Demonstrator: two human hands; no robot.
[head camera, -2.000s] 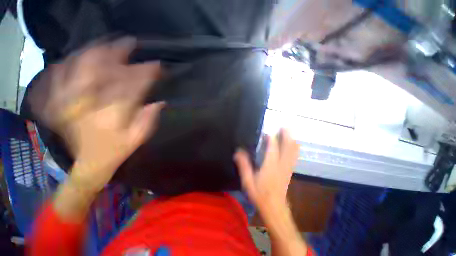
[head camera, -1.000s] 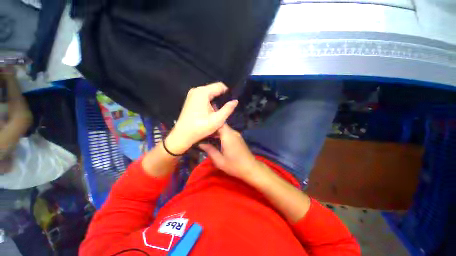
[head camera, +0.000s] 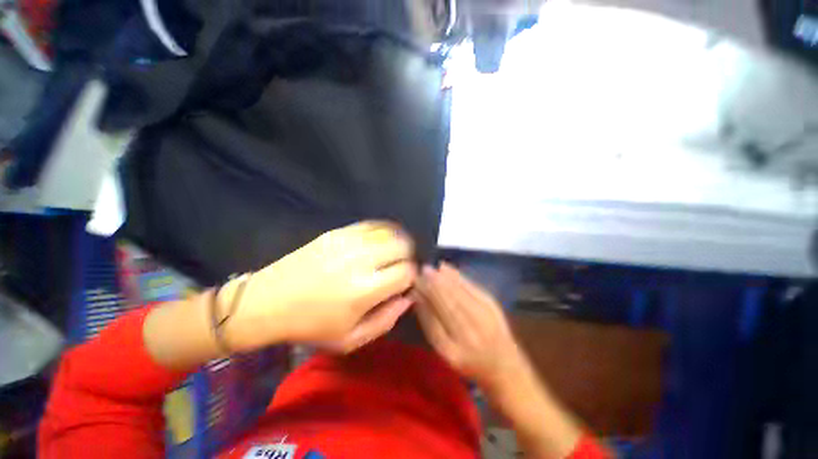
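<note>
A large dark garment panel (head camera: 305, 152) lies over the left of the white machine bed (head camera: 574, 152) and hangs over the front edge. My left hand (head camera: 323, 287) pinches the near right edge of the panel between thumb and fingers. My right hand (head camera: 466, 323) touches the same edge just right of it, fingers close together; whether it grips the cloth is not clear. A small dark block (head camera: 490, 47), perhaps an edge guide, is at the top, beside the cloth's upper right corner. The picture is blurred.
A blue crate (head camera: 100, 285) with a colourful packet (head camera: 154, 274) stands at the left below the cloth. More dark cloth (head camera: 90, 54) is bunched at the upper left. The table's front edge runs right of my hands. A brown board (head camera: 592, 372) is below it.
The view first dropped to my lap, then rose again. My hands went from apart, to together by my lap, to the panel's near edge. The machine bed shows fully again.
</note>
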